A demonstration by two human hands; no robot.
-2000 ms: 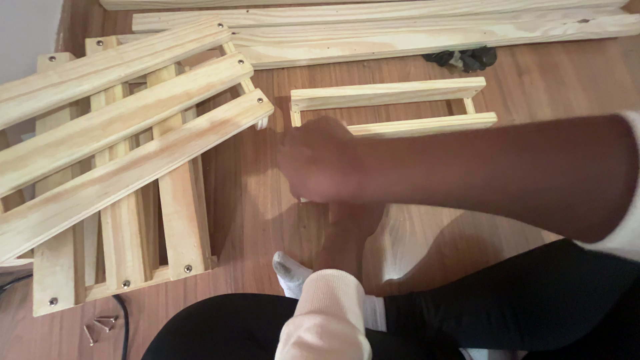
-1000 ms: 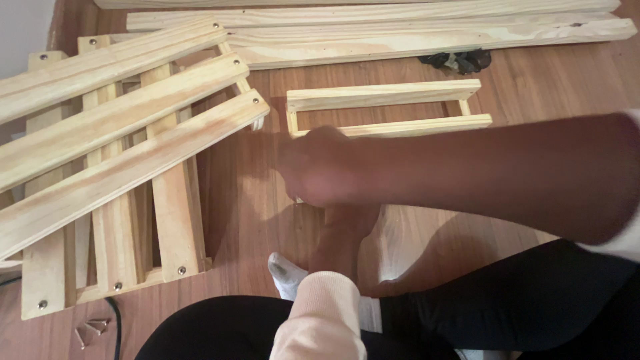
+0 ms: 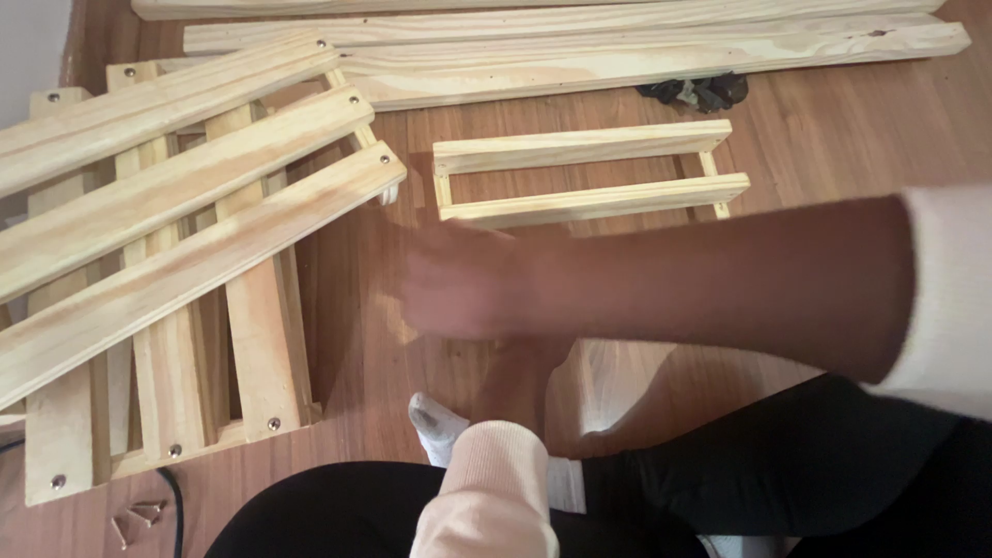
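Observation:
My right hand (image 3: 465, 279) is blurred above the floor, just below the near left corner of a small wooden slatted frame (image 3: 589, 205). Its fingers are curled, but what they hold cannot be made out. Only the wrist and forearm of my left arm show, rising from the pale sleeve at the bottom and passing under my right hand, which hides my left hand. The small frame has two long slats joined by short end pieces, and part of its near side lies behind my right forearm.
Screwed slatted wooden panels (image 3: 186, 225) lie stacked crosswise at left. Long wooden boards (image 3: 620, 58) lie along the far side, a crumpled black thing (image 3: 697, 91) beside them. Loose screws (image 3: 139, 519) and a black cable (image 3: 177, 504) are at lower left. My socked foot (image 3: 438, 426) is close below my hands.

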